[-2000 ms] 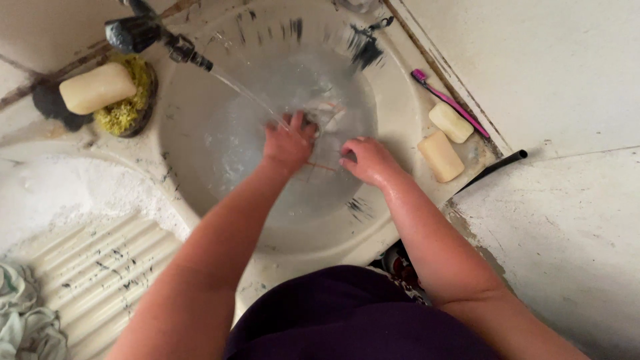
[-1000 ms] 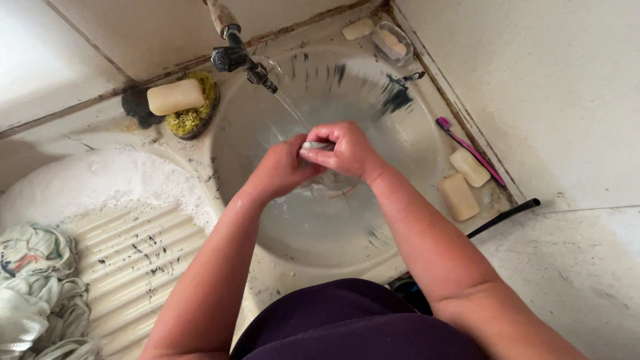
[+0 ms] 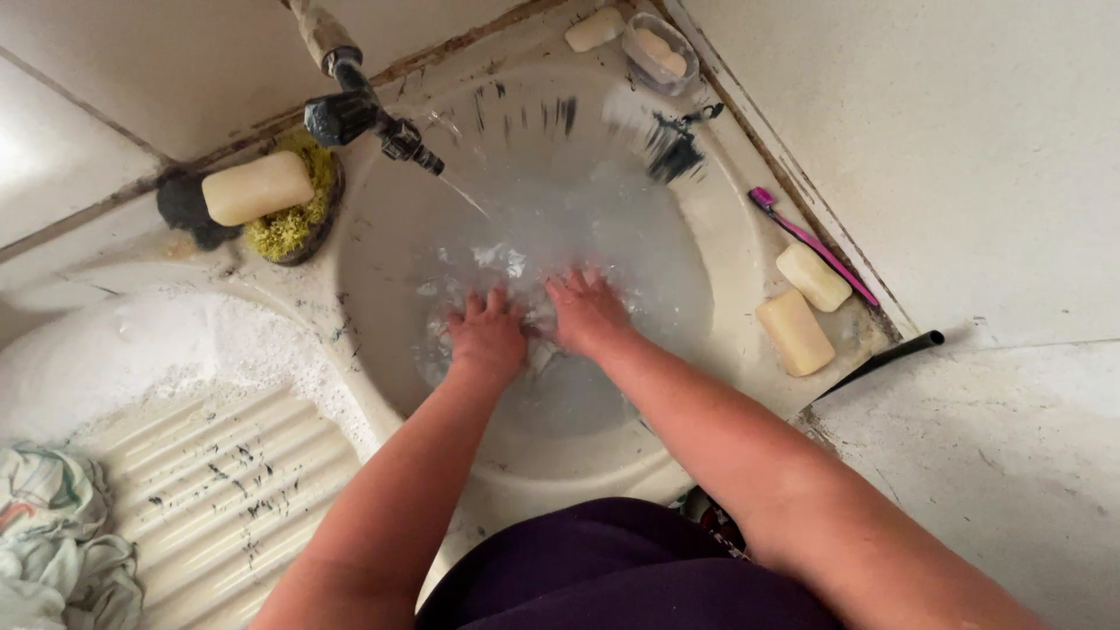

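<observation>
My left hand (image 3: 488, 332) lies palm down at the surface of cloudy water in the round basin (image 3: 735, 262), its fingers apart and partly under water. Beside it on the right is my right hand (image 3: 591, 306), also palm down, with its fingertips in the water. A pale cloth (image 3: 541, 357) shows faintly under the water between and below my hands; how far it reaches is hidden. From the black tap (image 3: 411, 144) a thin stream of water runs into the basin above my hands.
A soap bar (image 3: 258, 188) rests on a yellow-green scrubbing brush (image 3: 293, 223) at the left rim. Right rim: a pink toothbrush (image 3: 818, 248), soap bars (image 3: 794, 332) and a black tube (image 3: 884, 360). Behind is a plastic soap dish (image 3: 661, 54). Wet cloths (image 3: 61, 534) and suds (image 3: 175, 350) lie on the ribbed washboard (image 3: 219, 490).
My hands were together above the water around something pale one second ago; now they are apart and lowered into the water.
</observation>
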